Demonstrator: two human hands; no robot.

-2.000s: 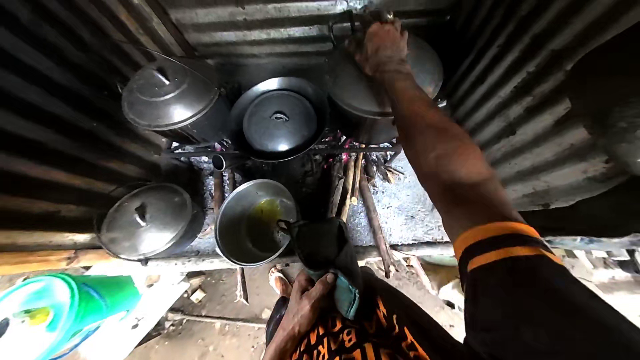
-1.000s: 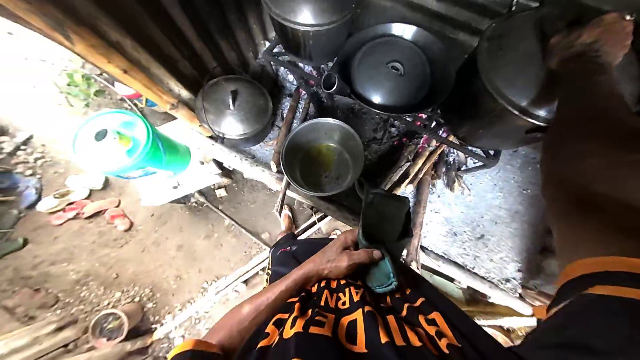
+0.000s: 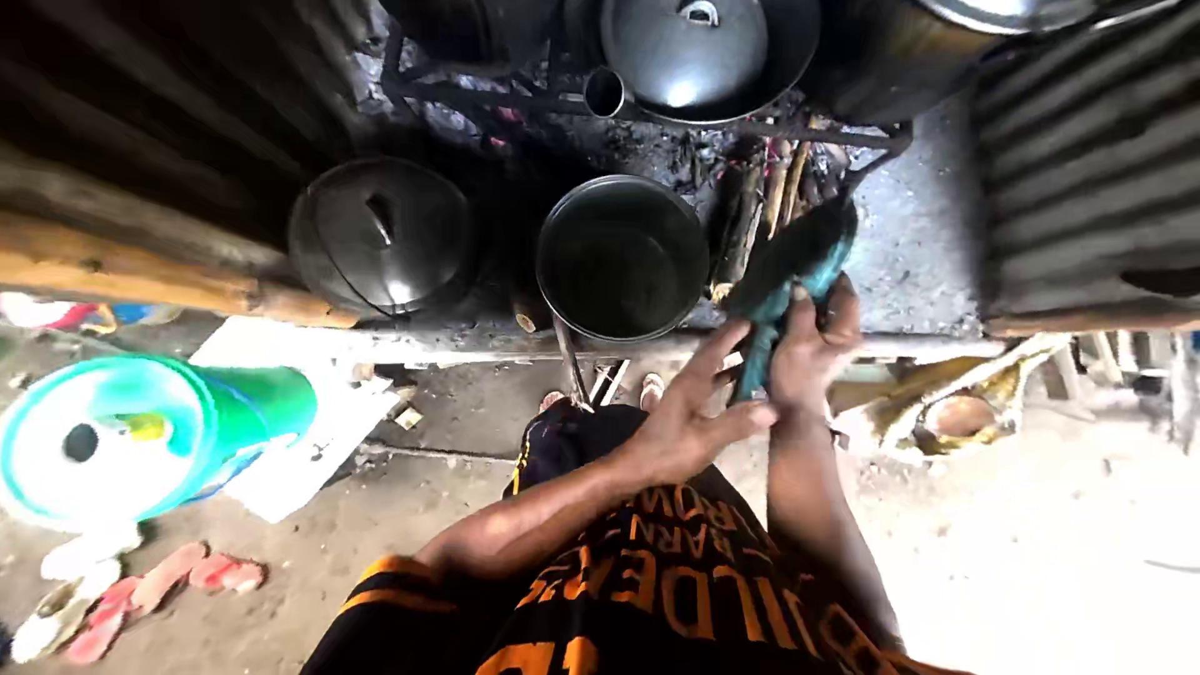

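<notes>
Both my hands are at a sooty cloth (image 3: pixel 792 267) with a teal side, in front of the fire. My right hand (image 3: pixel 814 352) grips its teal part. My left hand (image 3: pixel 689 412) lies beside the cloth's lower end with its fingers spread; whether it touches the cloth is hard to tell. Left of the cloth stands an uncovered metal pot (image 3: pixel 623 258), its inside dark. A lidded pot (image 3: pixel 380 234) with a wire handle sits further left. Behind, a wide pan (image 3: pixel 792 47) holds a domed metal lid (image 3: pixel 689 47) over a metal rack (image 3: pixel 506 98).
Firewood sticks (image 3: pixel 750 220) glow at their far ends under the rack. A large lidded pot (image 3: pixel 900 66) stands at the back right. Corrugated metal walls (image 3: pixel 1092 178) flank the hearth. A green water cooler (image 3: pixel 253 408) is at the left, with slippers (image 3: pixel 159 581) on the ground.
My right hand has come back from the large pot at the right and now grips the cloth. My left hand, earlier holding the cloth, has spread its fingers. The view has shifted.
</notes>
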